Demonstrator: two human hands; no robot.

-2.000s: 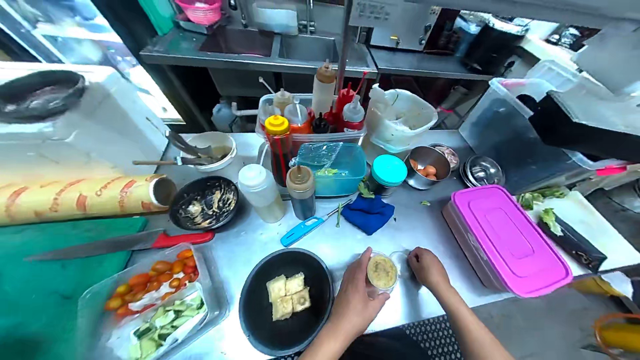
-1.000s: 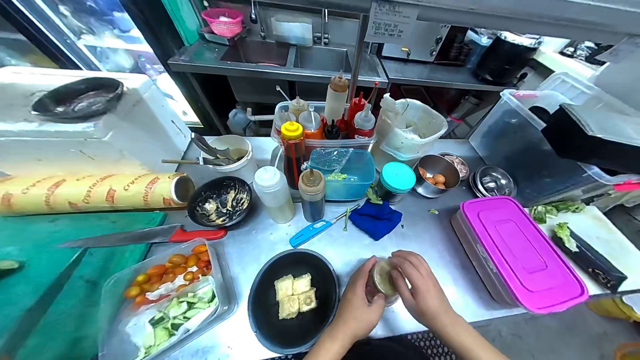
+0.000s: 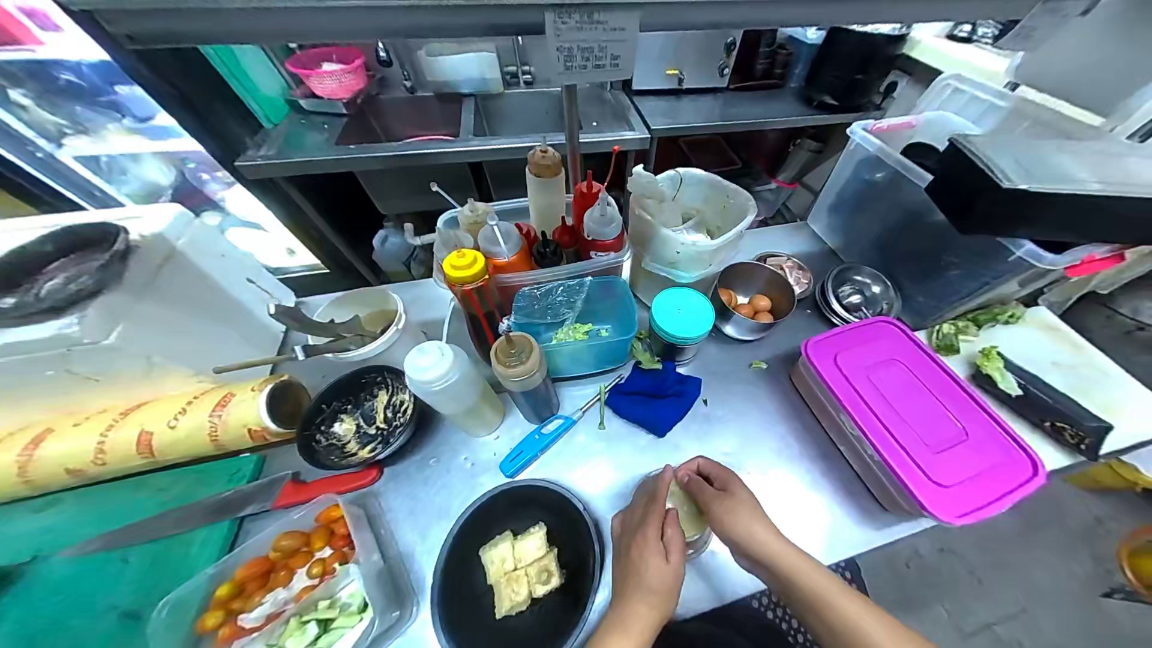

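Both hands are on a small clear container (image 3: pixel 688 515) with pale contents, close to the near edge of the steel table. My left hand (image 3: pixel 650 544) wraps its left side. The fingers of my right hand (image 3: pixel 727 508) rest on its rim at the upper right; part of the container is hidden by them. Left of it sits a black bowl (image 3: pixel 468 540) with several pale golden square pieces (image 3: pixel 522 569). Beyond the hands lie a crumpled blue cloth (image 3: pixel 655 399) and a blue-handled tool (image 3: pixel 540 444).
A pink-lidded box (image 3: pixel 927 414) stands right. At left are a tub of tomatoes and cut greens (image 3: pixel 387 576), a red-handled knife (image 3: pixel 328 486) and a small black bowl (image 3: pixel 414 436). Behind stand squeeze bottles (image 3: pixel 454 391), a teal tub (image 3: pixel 621 346) and a bowl of eggs (image 3: pixel 783 328).
My right hand has moved left from the table beside the container onto its rim. The left hand has stayed on the container. The view has shifted somewhat.
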